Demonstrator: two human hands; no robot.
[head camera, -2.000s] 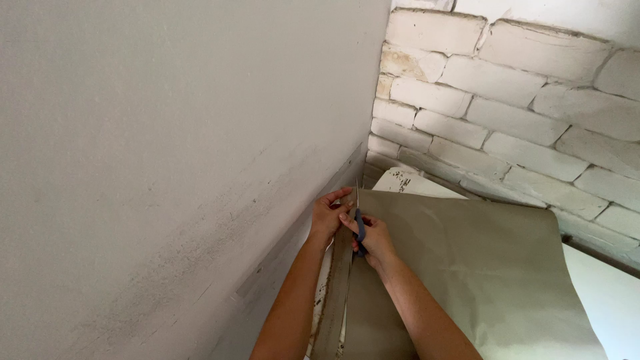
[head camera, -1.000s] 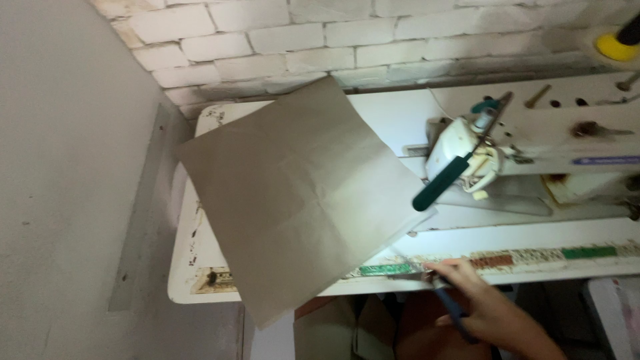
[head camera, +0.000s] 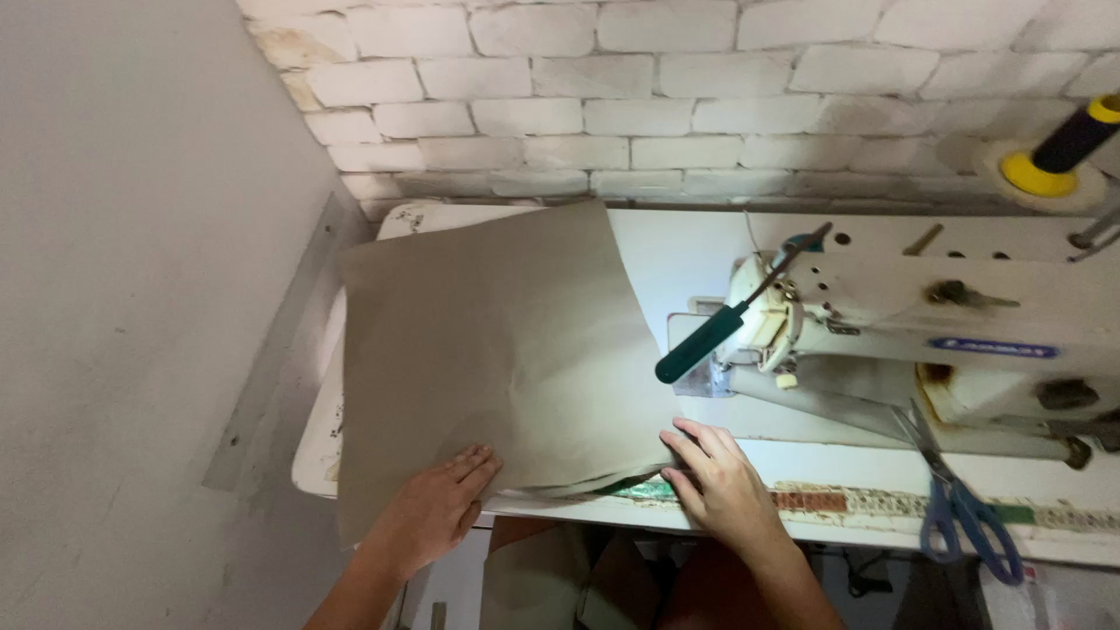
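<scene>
A large olive-grey sheet (head camera: 490, 350), whose material I cannot tell for sure, lies over the left end of the white sewing table. My left hand (head camera: 437, 507) rests flat on its lower front part, fingers together. At the sheet's lower right corner is my right hand (head camera: 722, 481), with thumb and fingers about the edge, which looks layered and slightly raised; whether they pinch it is unclear. Blue-handled scissors (head camera: 949, 499) lie to the right of that hand, blades slightly apart, across the table's front edge.
An industrial sewing machine (head camera: 875, 306) stands at the right, with a dark green-handled tool (head camera: 700, 344) at its head. A thread cone (head camera: 1063, 149) is at the back right. A worn measuring tape (head camera: 884, 501) runs along the table's front. Walls bound the left and back.
The scissors, held in my right hand earlier, now lie on the table. My left hand, out of view a second ago, is on the sheet. The view has swung right since the first frame.
</scene>
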